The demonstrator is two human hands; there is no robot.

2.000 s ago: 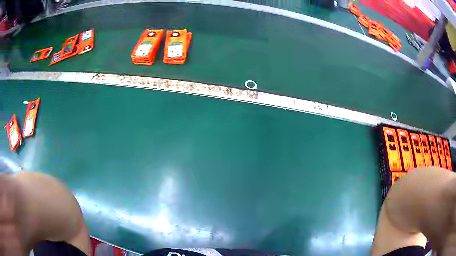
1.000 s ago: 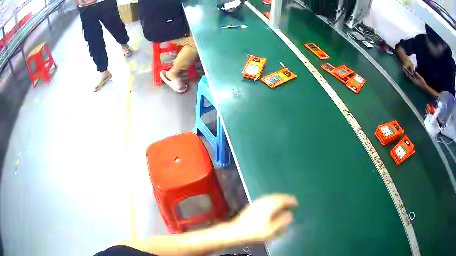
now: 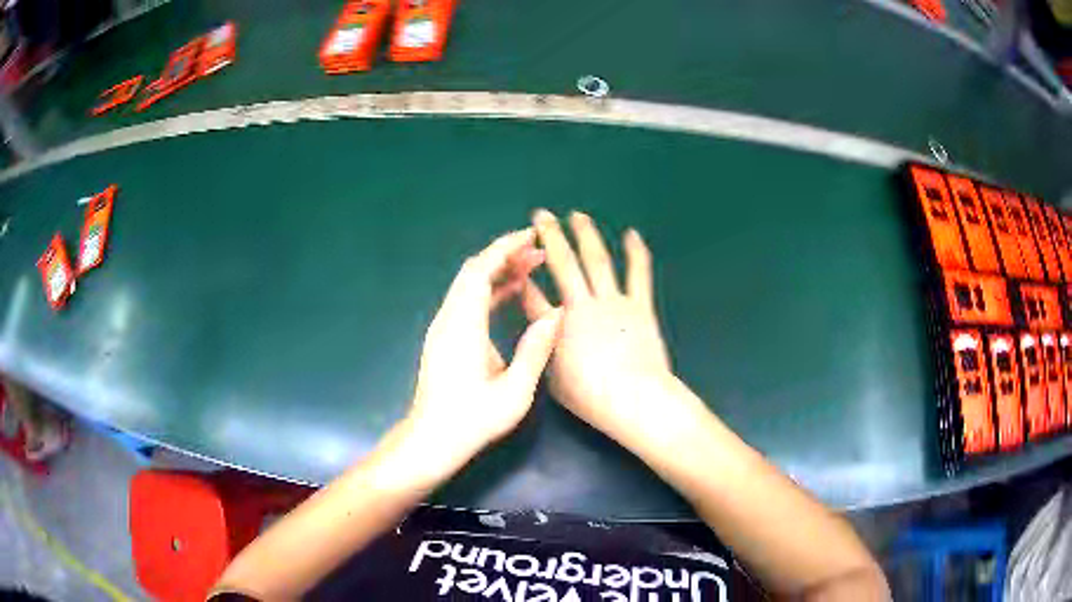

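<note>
My left hand [image 3: 476, 341] is over the green work surface [image 3: 294, 271] in front of me, fingers curved and apart. My right hand [image 3: 602, 323] is beside it with its fingers spread. The hands meet near the thumbs, and I see nothing held in either. Two orange housings, one [image 3: 96, 228] upright in view and one [image 3: 55, 272] next to it, lie on the near surface at far left. A black tray [image 3: 936, 341] at the right holds rows of orange housings [image 3: 973, 300].
A pale strip [image 3: 494, 106] crosses the surface, with a small ring [image 3: 593, 86] on its far side. Beyond it are two orange stacks [image 3: 420, 28] and several overlapping housings [image 3: 182, 64]. A red stool [image 3: 176, 535] stands below the left edge, a blue stool [image 3: 958, 550] below the right.
The view has swung back from the left aisle to the surface in front. Both hands are now together over it; one second ago only one arm showed.
</note>
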